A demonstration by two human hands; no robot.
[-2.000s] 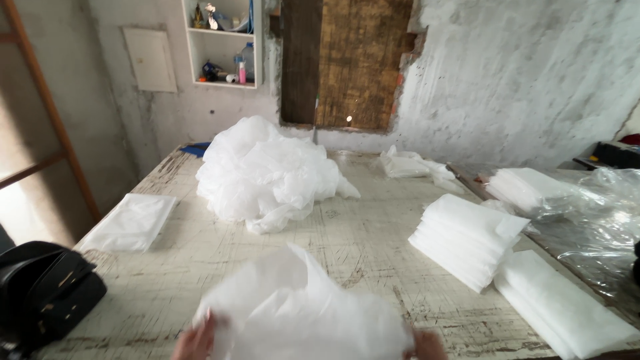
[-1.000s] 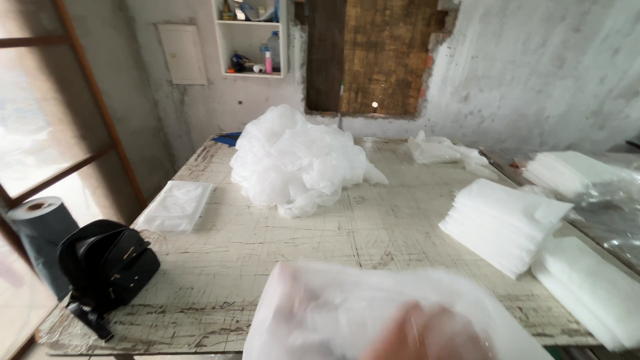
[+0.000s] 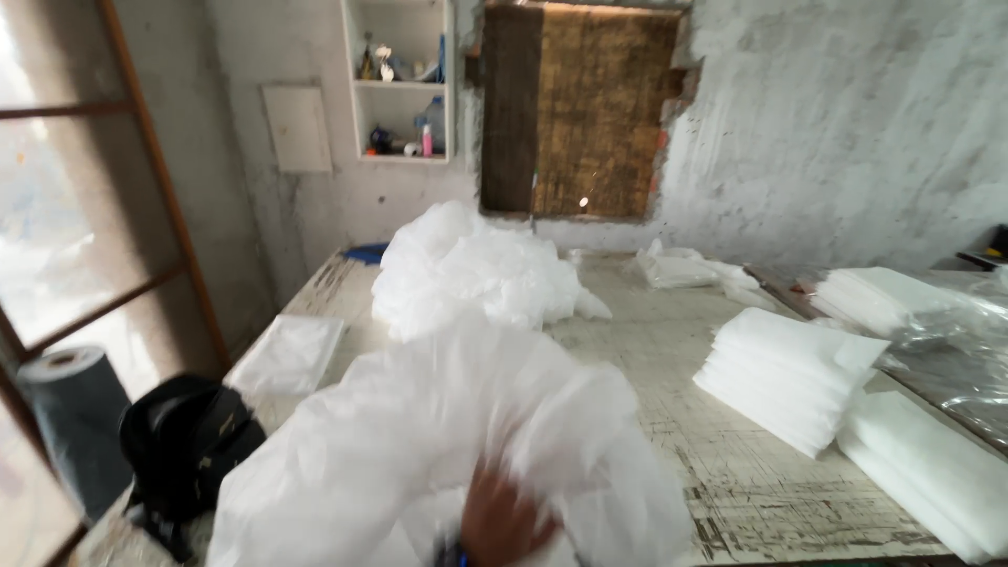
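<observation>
A large billowing sheet of thin white material (image 3: 441, 409) fills the lower middle of the view. My left hand (image 3: 508, 508), blurred and with a dark band at the wrist, lies against it with fingers spread; the fingertips fade into the white folds. My right hand cannot be seen. Just beyond the sheet rests a crumpled heap of similar white material (image 3: 480, 268). To the right, a stack of folded white sheets (image 3: 787, 374) sits beside another folded white bundle (image 3: 929, 472). A flat white folded packet (image 3: 290, 354) lies on the left.
The worn, scratched white table (image 3: 669, 472) carries a black bag (image 3: 189, 449) at its left edge, near a grey roll (image 3: 75, 425). Clear plastic (image 3: 961, 339) and a white stack (image 3: 874, 295) lie far right. A wall shelf (image 3: 402, 84) holds small items.
The white sheet has spread and puffed up, now reaching the crumpled heap in view. Two seconds ago both hands showed at its sides; now one shows at its middle.
</observation>
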